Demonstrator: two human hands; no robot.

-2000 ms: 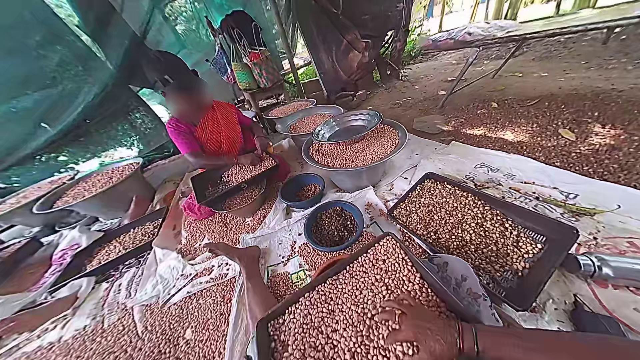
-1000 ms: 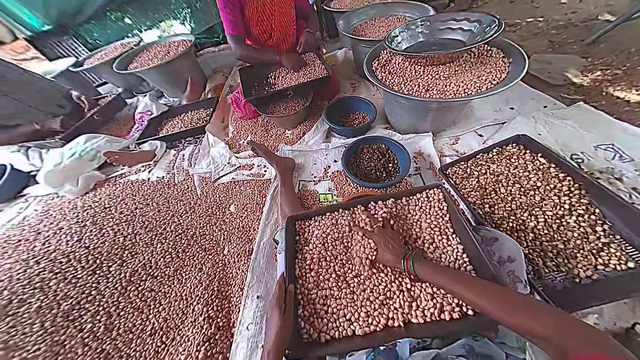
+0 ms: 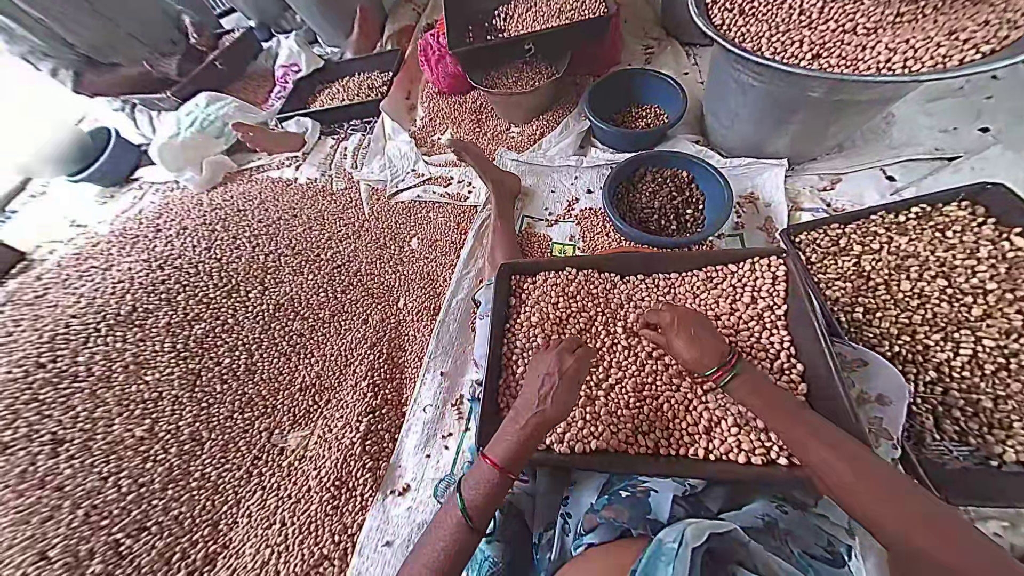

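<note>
A dark rectangular tray (image 3: 816, 352) rests at my lap, filled with a layer of pinkish-brown nuts or seeds (image 3: 640, 408). My left hand (image 3: 556, 380) lies on the left half of this layer with its fingers curled down; whether it pinches a nut cannot be seen. To its right and slightly farther off, my right hand (image 3: 684, 336) touches the layer with thumb and fingers drawn together, their tips partly hidden. Just beyond the tray stands a blue bowl (image 3: 724, 192) holding darker pieces. Another blue bowl (image 3: 596, 100), with a few reddish nuts, is behind it.
A large heap of nuts (image 3: 224, 352) spreads over the left side. A second dark tray (image 3: 960, 488) of paler nuts sits at right. Behind are a large metal tub (image 3: 768, 112) and another person's black tray (image 3: 528, 40). A bare foot (image 3: 492, 172) extends beside the near tray.
My left hand has moved from the tray's left side onto the nuts. My right hand stays over the nuts, its fingers now drawn together. The view has tilted downward.
</note>
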